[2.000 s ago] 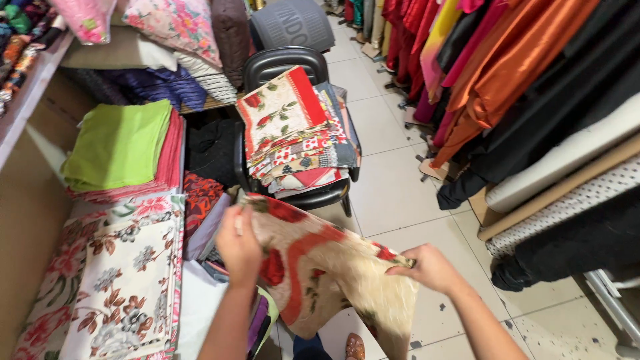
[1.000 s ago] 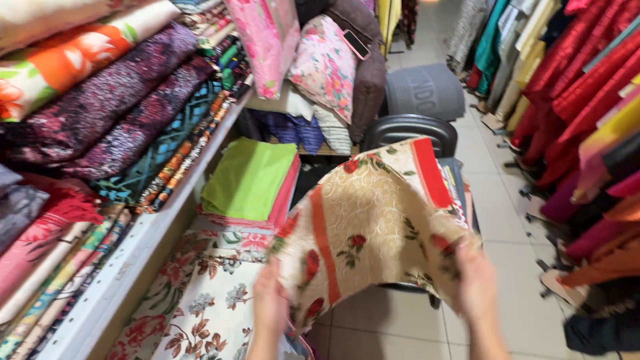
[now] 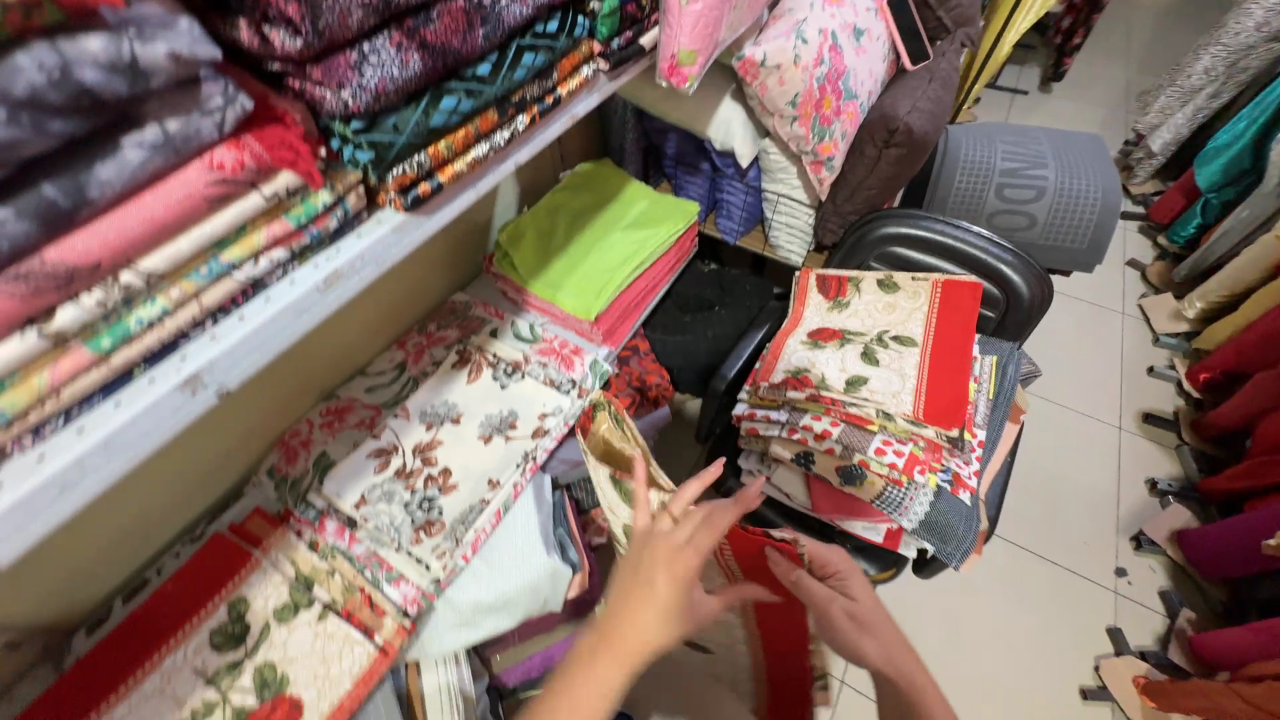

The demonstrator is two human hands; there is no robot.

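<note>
A cream rose-print cloth with a red border hangs in front of me, partly folded. My right hand pinches its red edge near the top. Over the cloth my left hand is spread, fingers apart; whether its palm touches the fabric is hidden. Similar folded rose-print cloth tops a pile of folded fabrics on a black chair beyond my hands. At the lower left lies another rose-print stack, beside white floral folded cloths.
Green folded cloth sits on pink ones behind the floral stack. A shelf edge with fabric rolls runs along the left. Cushions, a phone and a grey basket stand behind. Hanging fabrics line the right.
The rose-print cloth, held stretched between both hands a second ago, now hangs lower and partly folded. My left hand has opened, and my hands are closer together.
</note>
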